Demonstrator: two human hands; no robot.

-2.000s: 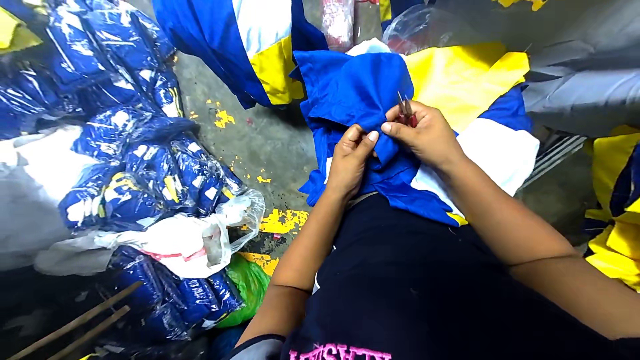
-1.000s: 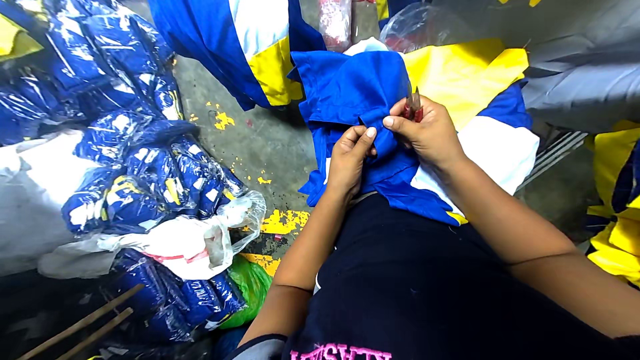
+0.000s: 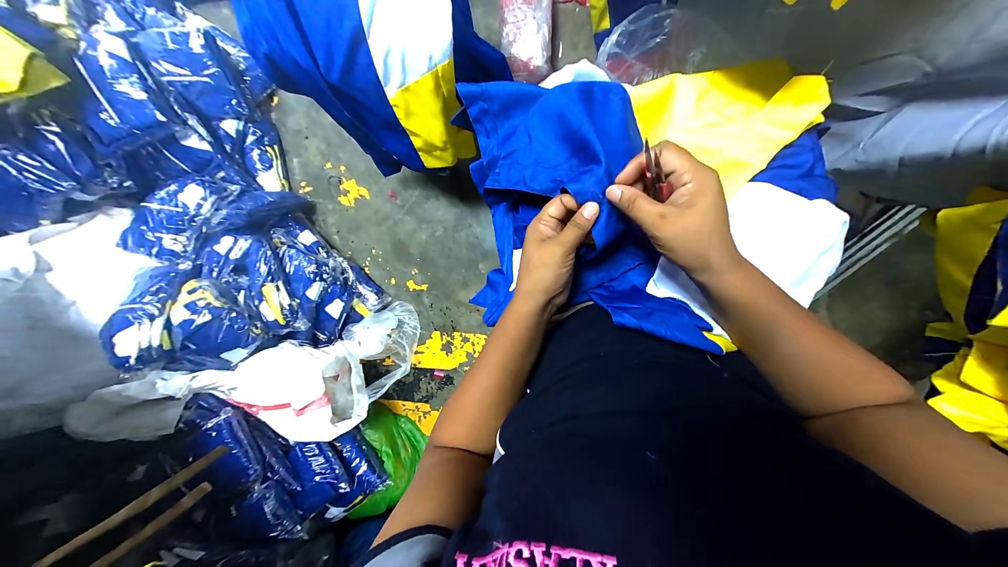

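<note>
A blue, yellow and white garment (image 3: 551,126) lies across my lap. My left hand (image 3: 555,244) pinches its blue cloth between thumb and forefinger. Close beside it on the right, my right hand (image 3: 681,209) grips the same cloth with thumb and forefinger. Small red-handled thread snips (image 3: 655,173) are held in the curled fingers of my right hand, their blades pointing up and away from me. The cloth hides the lower fingers of my left hand.
Plastic-wrapped blue garments (image 3: 228,276) are piled at the left, with a white plastic bag (image 3: 291,386) and a green bag (image 3: 394,457) below. Another blue, white and yellow garment (image 3: 425,102) hangs ahead. Yellow cloth (image 3: 980,370) lies at the far right. Two wooden sticks (image 3: 150,500) are at the lower left.
The snips in my right hand have shifted angle slightly. Both hands remain on the blue cloth in nearly the same place.
</note>
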